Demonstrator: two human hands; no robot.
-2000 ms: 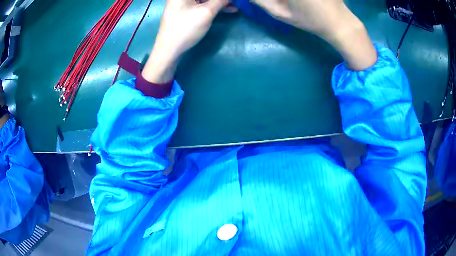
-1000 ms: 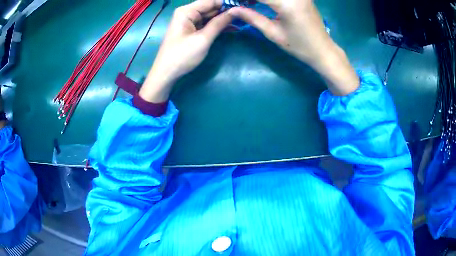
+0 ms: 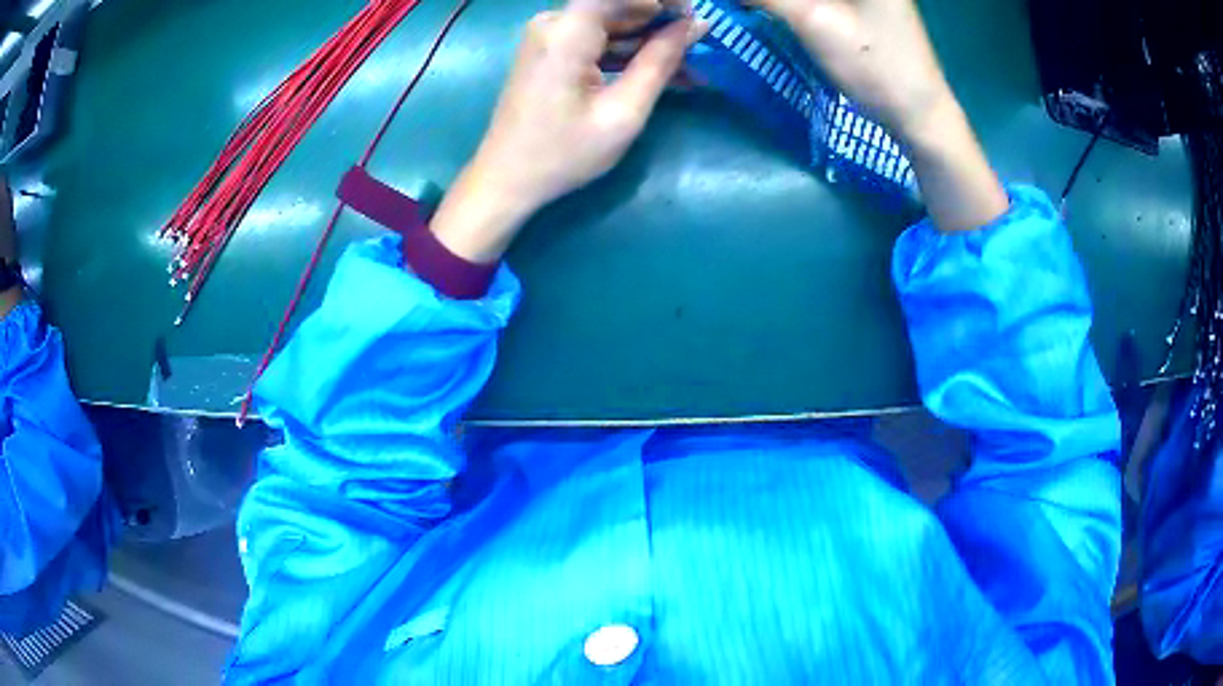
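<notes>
A narrow blue label backing sheet [image 3: 791, 91] with rows of small white pieces runs from between my hands down to the right, under my right wrist. My left hand [image 3: 590, 101] has its thumb and fingers pinched together at the sheet's upper left end; a small blurred dark area shows between the fingers. My right hand [image 3: 865, 54] is over the sheet at the top edge; its fingers are cut off by the picture's edge, so its grip cannot be seen.
A bundle of red lead wires [image 3: 282, 127] lies at the upper left, a single red wire [image 3: 322, 248] beside it. A black housing [image 3: 1113, 81] is at the upper right, black lead wires [image 3: 1194, 268] at the right edge. A clear bag [image 3: 201, 462] hangs front left. A neighbour's sleeve [image 3: 47, 462] is far left.
The blue sheet now shows stretched out to the right with its white pieces visible. My left hand has moved right, my right hand slightly right and up, and more of the single red wire shows.
</notes>
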